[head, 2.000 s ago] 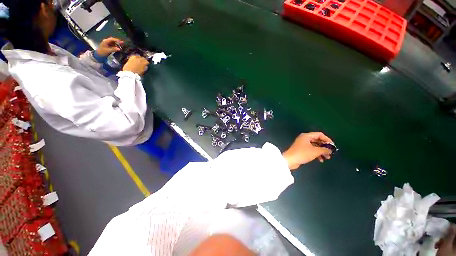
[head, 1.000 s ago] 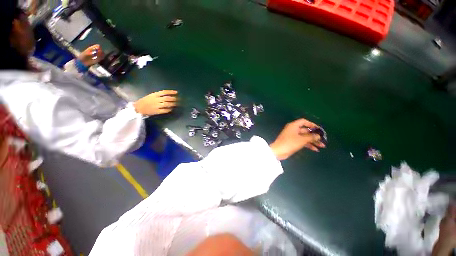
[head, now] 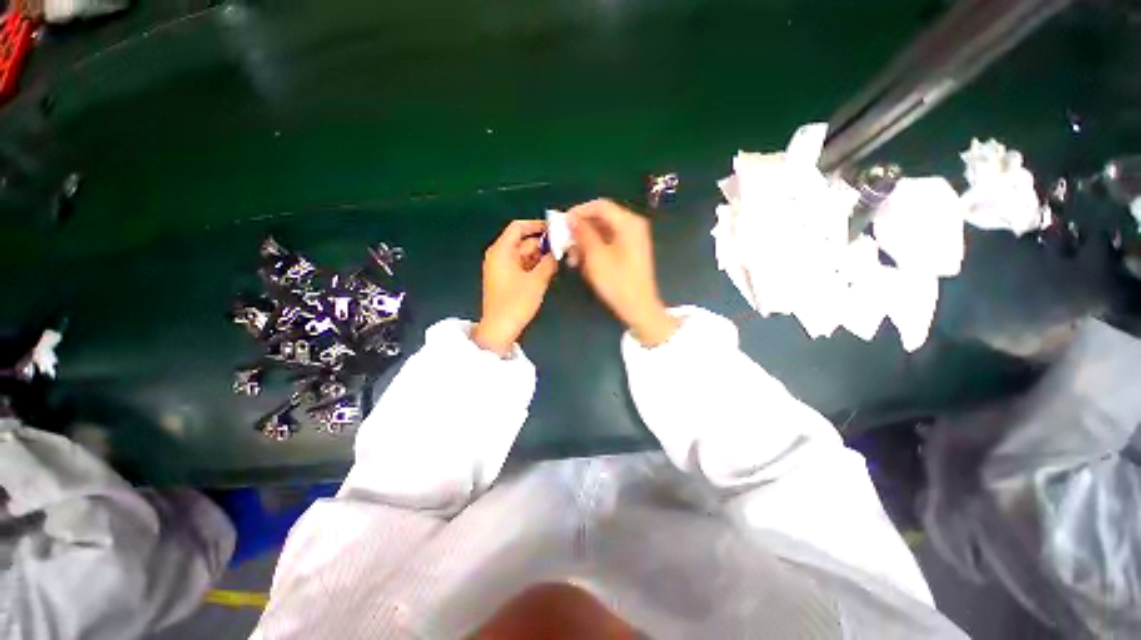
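Observation:
My left hand [head: 513, 278] is closed at the fingertips on a small dark part [head: 546, 240], mostly hidden by the fingers. My right hand [head: 616, 256] holds a small white wipe [head: 559, 233] against that part. Both hands are above the green surface in front of me. A pile of dark, shiny parts [head: 328, 319] lies to the left of my hands. One single part [head: 662, 188] lies just beyond my right hand. A large heap of white wipes [head: 795, 244] lies to the right.
A metal post [head: 932, 81] rises behind the wipes, with a shiny round object [head: 880, 178] at its foot. A smaller white heap [head: 1001, 188] lies farther right. Grey-white sleeves of people show at left [head: 94, 538] and right [head: 1051, 438]. A red edge [head: 13, 53] shows top left.
The view has swung to the right and down onto my own hands. My right hand is now clearly in view with a wipe, meeting my left hand. The red tray is nearly out of view.

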